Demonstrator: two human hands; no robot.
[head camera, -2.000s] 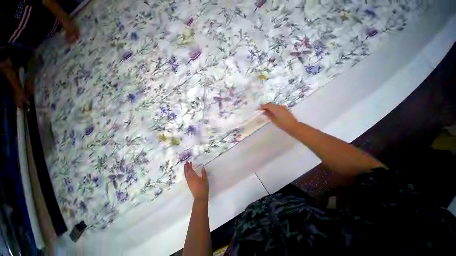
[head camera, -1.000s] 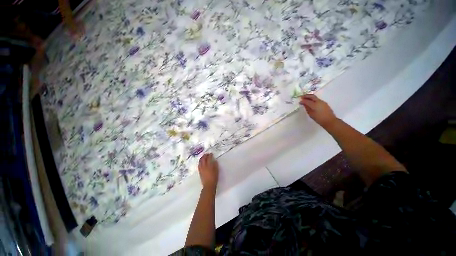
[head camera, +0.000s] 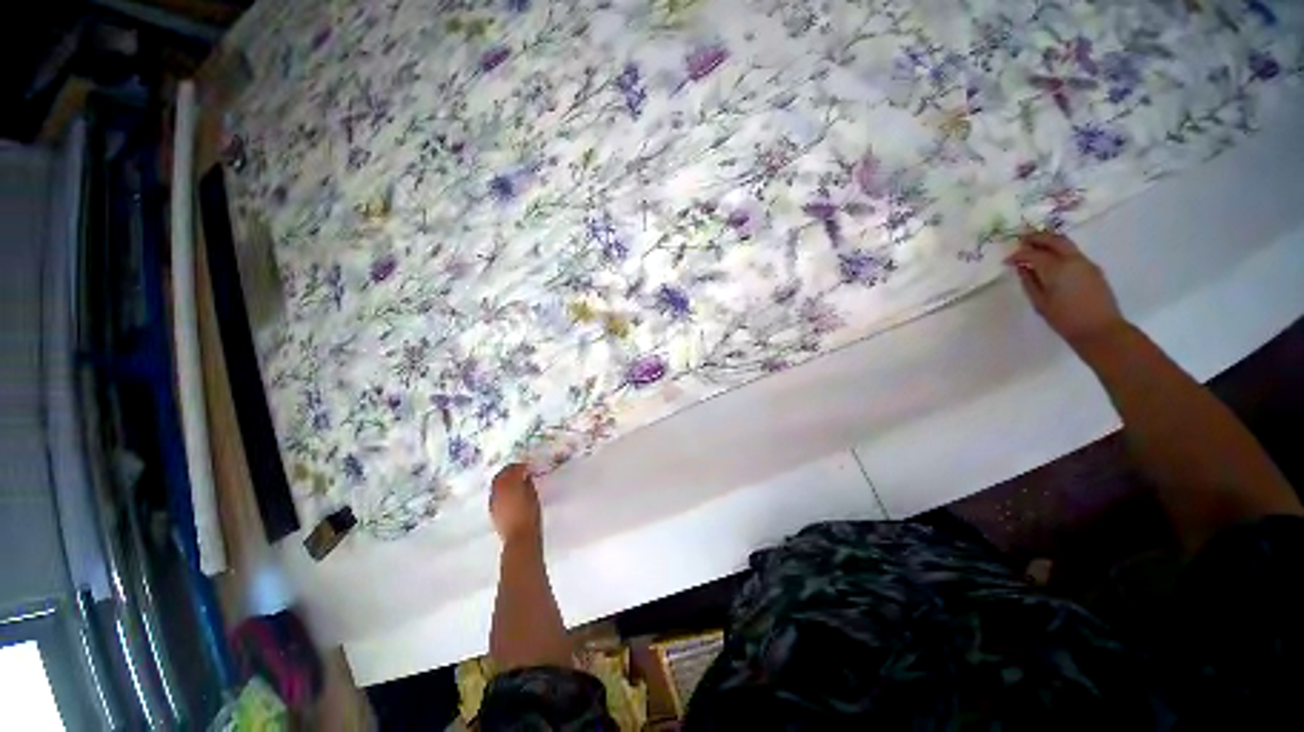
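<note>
White floral fabric with purple, blue and a few yellow flowers covers most of the table. Its long edge runs diagonally along a plain white strip on my side. My left hand is at the fabric edge toward the left, fingers pinched together on the border. My right hand pinches the same edge farther right, with the fingertips on the cloth. The fabric edge between my hands lies nearly straight.
A small dark block sits near the left table corner. A black strip and a white tube run along the left end. Metallic poles stand beyond. Yellow bundles lie below the table's near edge.
My hands have moved farther apart along the edge, the left toward the left corner and the right to the right. The view has shifted left. The other person's hands are out of view.
</note>
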